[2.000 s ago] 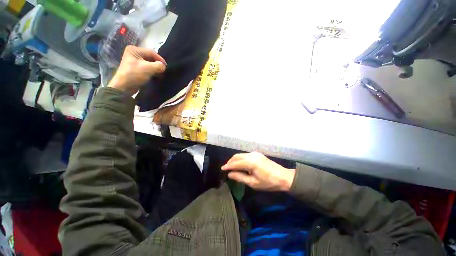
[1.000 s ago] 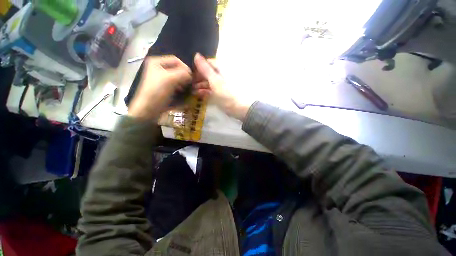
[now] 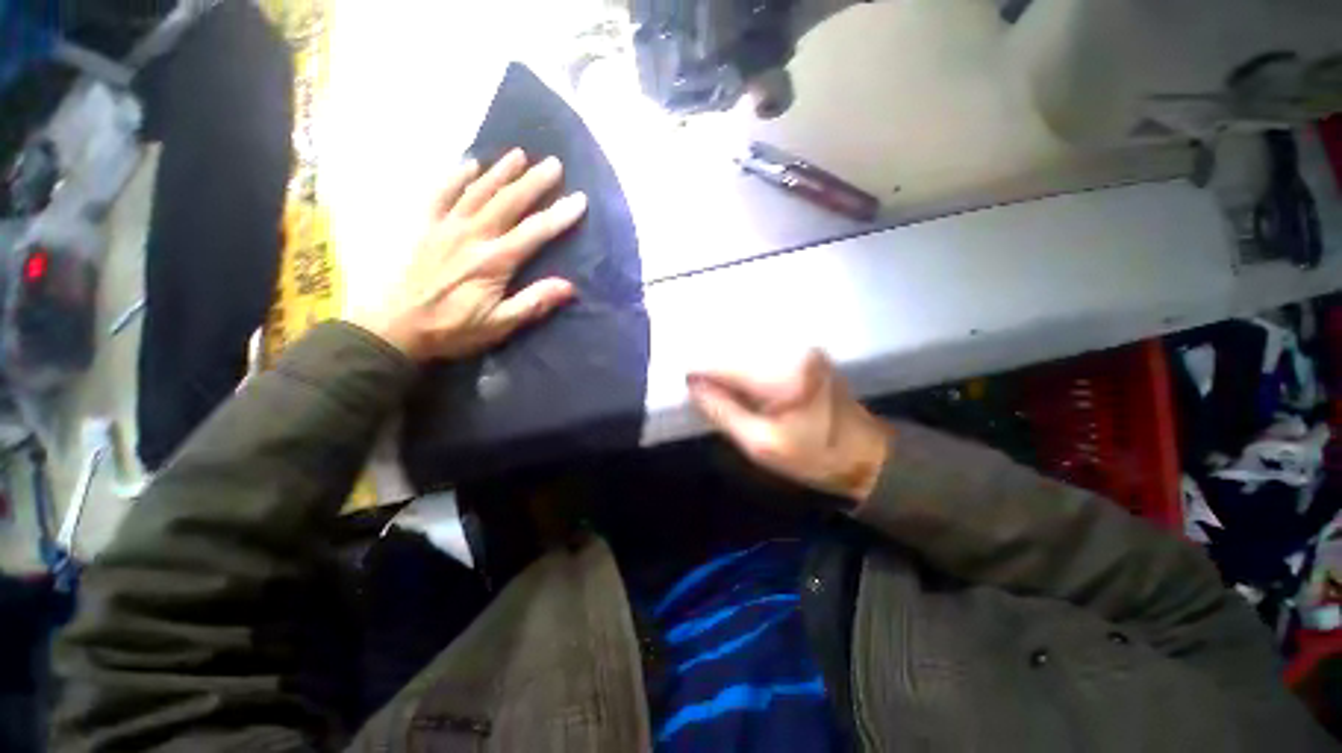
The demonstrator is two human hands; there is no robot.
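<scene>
A dark fabric piece [image 3: 596,316] with a pointed far end and a curved right side lies on the bright table and reaches its front edge. My left hand [image 3: 493,265] lies flat on it with the fingers spread. My right hand [image 3: 795,427] is at the table's front edge, right of the fabric and apart from it, with thumb and fingers apart and nothing seen in it. The thread snips [image 3: 810,183] lie on the machine bed. The sewing machine head [image 3: 714,59] is beyond them, dark and partly cut off by the top edge.
Stacked dark cut pieces [image 3: 214,236] lie at the left beside yellow tape [image 3: 306,221]. A clear plastic bag [image 3: 66,221] with a red light is at far left. A red basket [image 3: 1096,427] stands below the table at right, near fabric scraps [image 3: 1258,427].
The dark fabric piece now lies in front of me under my left hand. My hands have moved apart, my right one to the front edge. The view has shifted right.
</scene>
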